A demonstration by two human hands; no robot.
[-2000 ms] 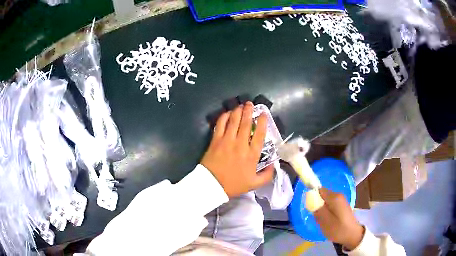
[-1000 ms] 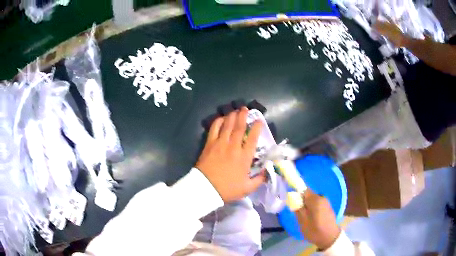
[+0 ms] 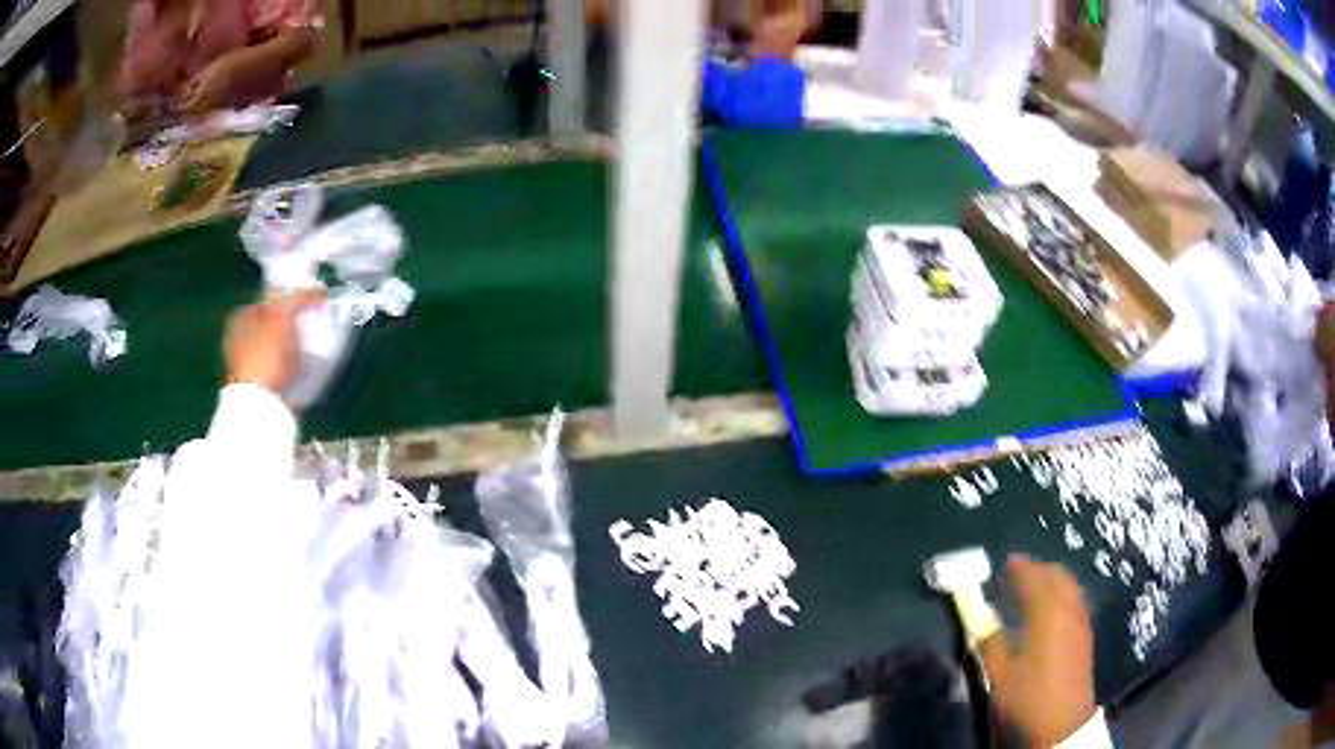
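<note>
My left hand (image 3: 268, 345) is at the left, over the green conveyor, with its fingers closed on a white bagged cord bundle (image 3: 340, 264). Whether a housing is inside the bundle is unclear. The mallet (image 3: 962, 582), with a white head and yellowish neck, is at the bench's near right. My right hand (image 3: 1042, 651) is blurred against its neck; whether the fingers grip it is unclear. Black support blocks (image 3: 886, 682) are at the bottom, with no housing seen on them. U-clips (image 3: 713, 566) lie in a loose pile at the middle.
Stacked white housings (image 3: 920, 315) stand on the blue-edged green mat (image 3: 798, 278). A parts tray (image 3: 1076, 264) lies at its right. A white post (image 3: 652, 220) rises beyond the bench. Bagged cords (image 3: 395, 600) cover the near left. More U-clips (image 3: 1135, 505) are at right. Other people are at the edges.
The view has swung up and left. My left hand has left the housing on the blocks and is over the conveyor with a white bundle. My right hand and the mallet are now over the bench.
</note>
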